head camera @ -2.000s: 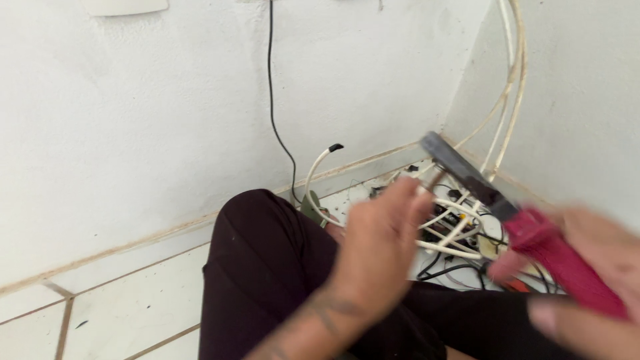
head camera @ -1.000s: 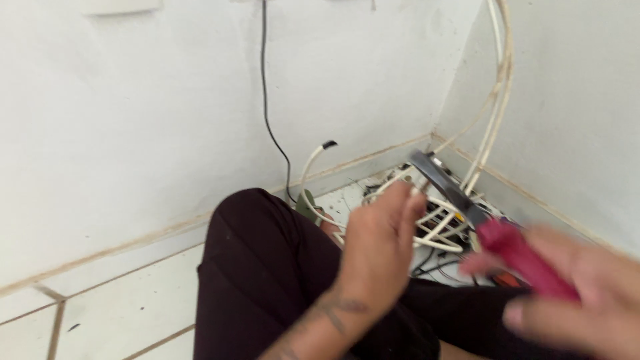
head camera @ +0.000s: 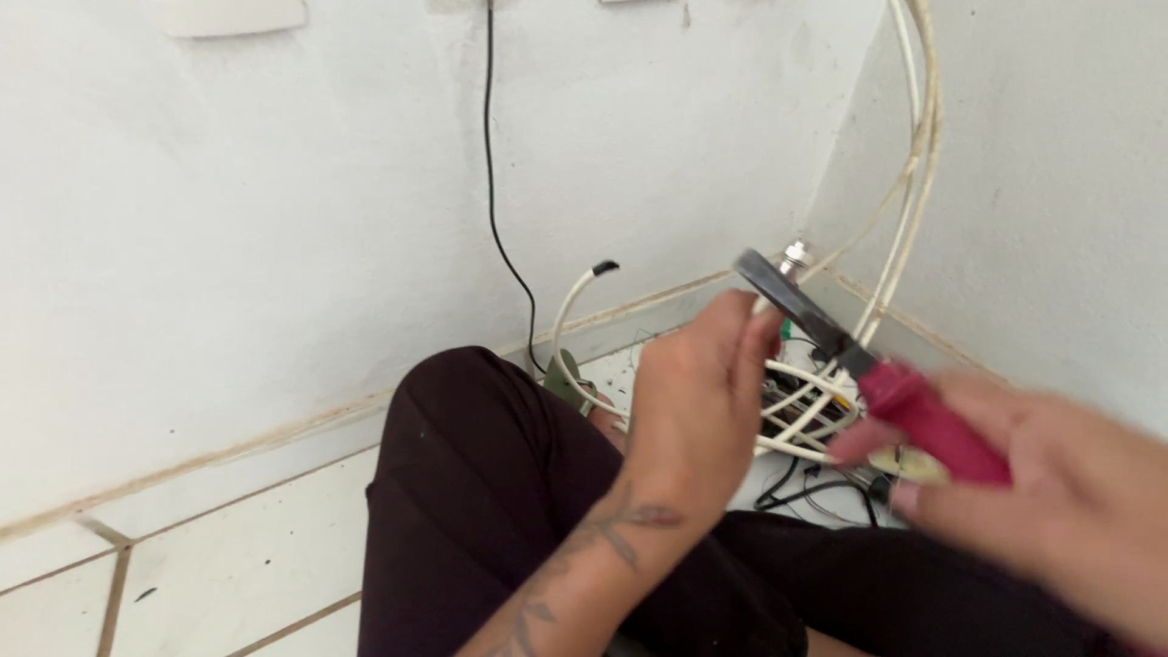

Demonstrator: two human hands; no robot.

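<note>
My left hand (head camera: 698,392) is closed on a white coaxial cable (head camera: 761,307), whose metal connector (head camera: 797,255) sticks up beyond my fingertips. Crossing just beside that connector are the dark jaws of pliers with red handles (head camera: 940,420); whether the jaws touch the connector or cable I cannot tell. My right hand (head camera: 1031,465), blurred, is wrapped around the red handles. Beneath both hands lies a loose coil of white cable (head camera: 808,447). Another white cable end with black tape (head camera: 604,267) curves up left of my left hand.
White cables (head camera: 929,128) hang down in the wall corner. A thin black cord (head camera: 490,155) runs down the wall. Black cables (head camera: 812,493) and small parts lie on the white tiled floor (head camera: 228,575) behind my legs in dark trousers (head camera: 474,474).
The metal connector now shows clearly beyond the plier jaws. Both hands keep their holds on the cable and the pliers.
</note>
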